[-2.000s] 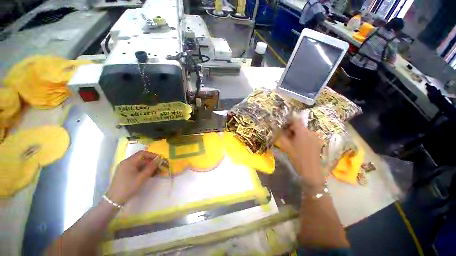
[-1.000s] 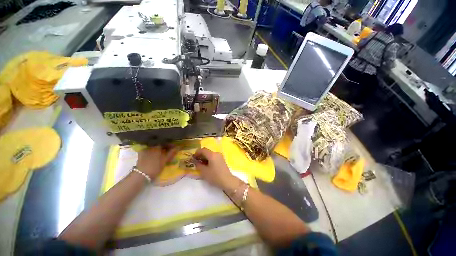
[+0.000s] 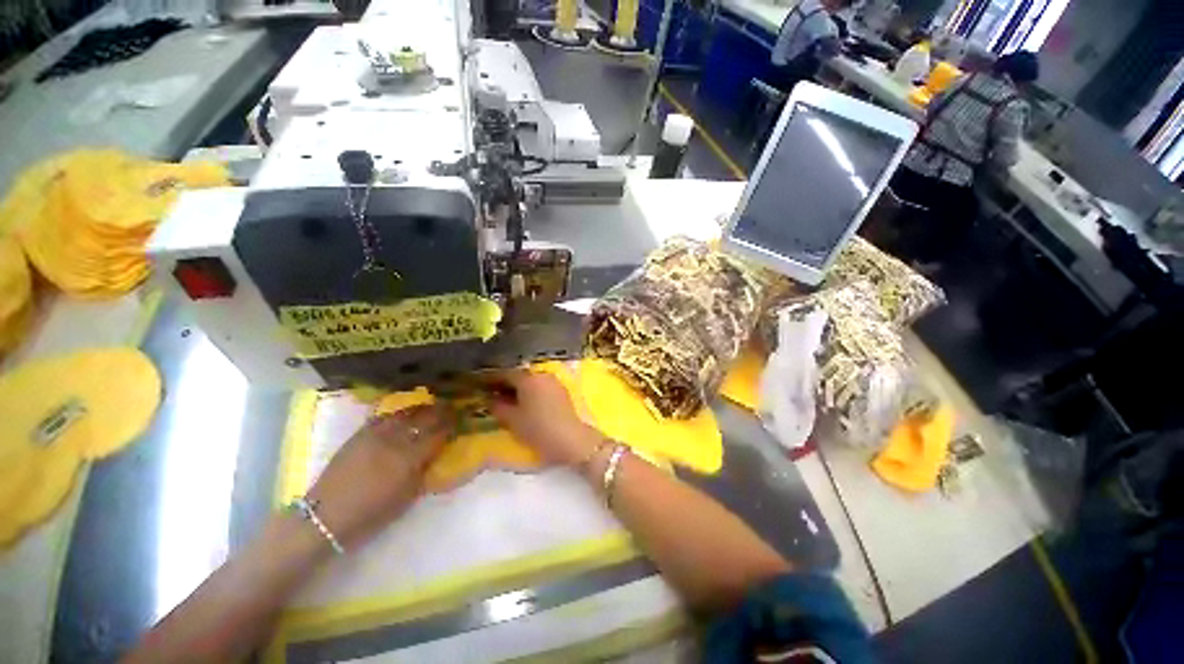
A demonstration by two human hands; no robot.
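A yellow cut piece (image 3: 483, 453) lies on the white placement sheet (image 3: 500, 519), its far edge under the front of the sewing machine's dark head (image 3: 370, 260). My left hand (image 3: 396, 448) rests on the left part of the piece, fingers toward the machine. My right hand (image 3: 535, 413) is at its right part, fingertips at a small dark label (image 3: 481, 413) near the middle. The fingertips are small and blurred, so I cannot tell whether they pinch the label. Another yellow piece (image 3: 662, 435) lies just right of my right hand.
Stacked yellow pieces (image 3: 98, 240) and a labelled piece (image 3: 59, 422) lie left. Right are label bags (image 3: 682, 318), a white scrap (image 3: 792, 376), a leaning tablet (image 3: 821, 182), a crumpled yellow piece (image 3: 913, 448) and loose labels (image 3: 961, 454). People work in the background.
My right hand has come from the label bags to the yellow piece beside my left hand. Over the last second, the piece and both hands have shifted slightly, with the fingertips closer to the machine head.
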